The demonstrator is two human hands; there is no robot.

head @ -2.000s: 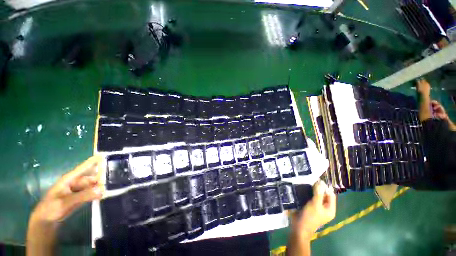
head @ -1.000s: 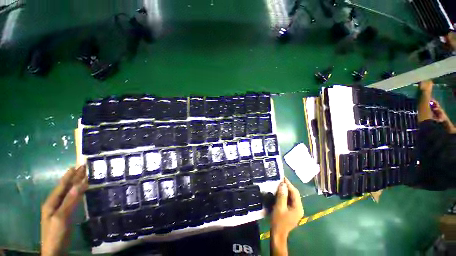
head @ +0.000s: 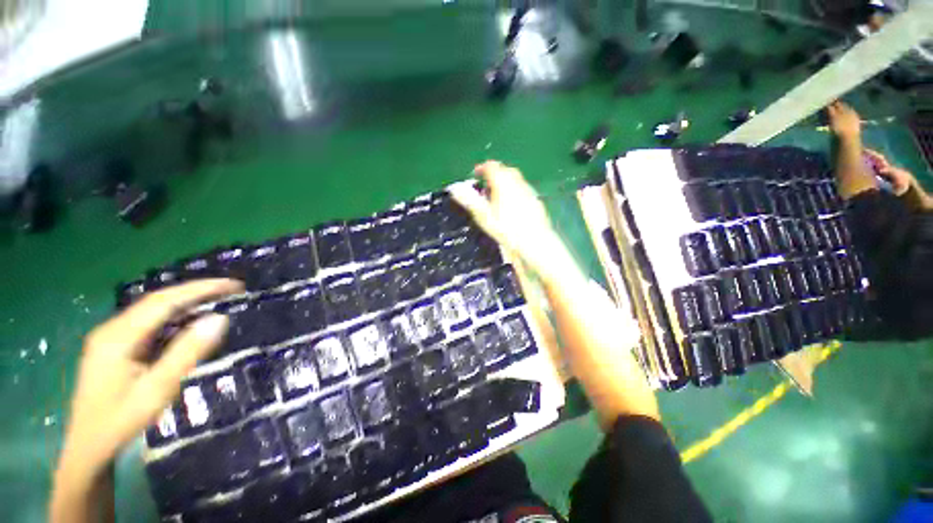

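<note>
Rows of black housing shells lie on a white layer sheet in front of me, some with pale patches inside. The layer is tilted, its right side farther away. My left hand is over the shells at the left, thumb and fingers apart with dark shells between and beneath them. My right hand is at the far right corner of the layer, fingers at a white edge or corner; whether it grips is unclear. My right forearm runs along the layer's right side.
Stacked layers of black shells stand at the right, with another person's arm beside them. A small white piece shows behind my forearm. Black corded units are scattered on the green surface. Yellow tape marks the floor.
The layer now appears turned anticlockwise. My left hand has moved from the left edge to over the shells. My right hand has moved from the near right edge to the far right corner.
</note>
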